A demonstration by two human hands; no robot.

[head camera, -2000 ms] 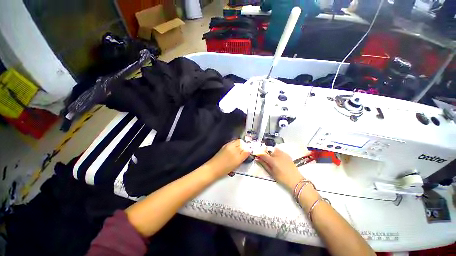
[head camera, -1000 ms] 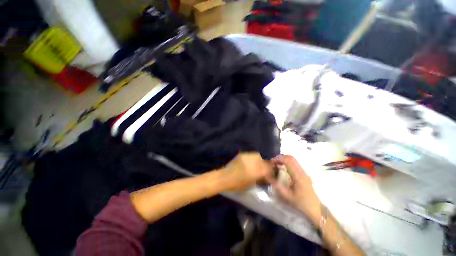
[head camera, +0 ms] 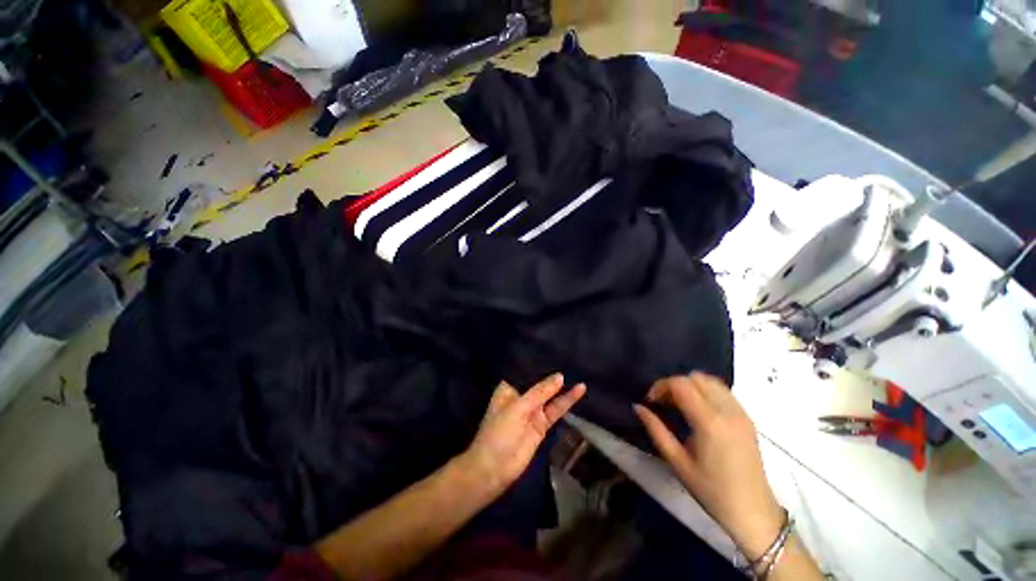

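The black garment (head camera: 591, 295) lies in a large soft pile over the table's left side and hangs over its front edge. My left hand (head camera: 520, 431) is palm up at the garment's front edge, fingers spread, with nothing visible in it. My right hand (head camera: 704, 437) is to its right over the garment's edge, fingers curled with thumb and fingertips apart; whether it touches the cloth I cannot tell. The white sewing machine (head camera: 846, 255) stands at the right, its needle area away from both hands. Striped black and white bands (head camera: 437, 193) show beside the pile.
Red-handled snips (head camera: 903, 427) lie under the machine arm. A pale tub (head camera: 784, 119) curves behind the table. Red crates (head camera: 738, 57) stand behind it. A yellow crate (head camera: 222, 32) and yellow-black floor tape (head camera: 398, 123) are at the upper left.
The view has swung left and down. My hands have moved from the needle area to the garment's front edge and come apart. The garment has come away from the needle.
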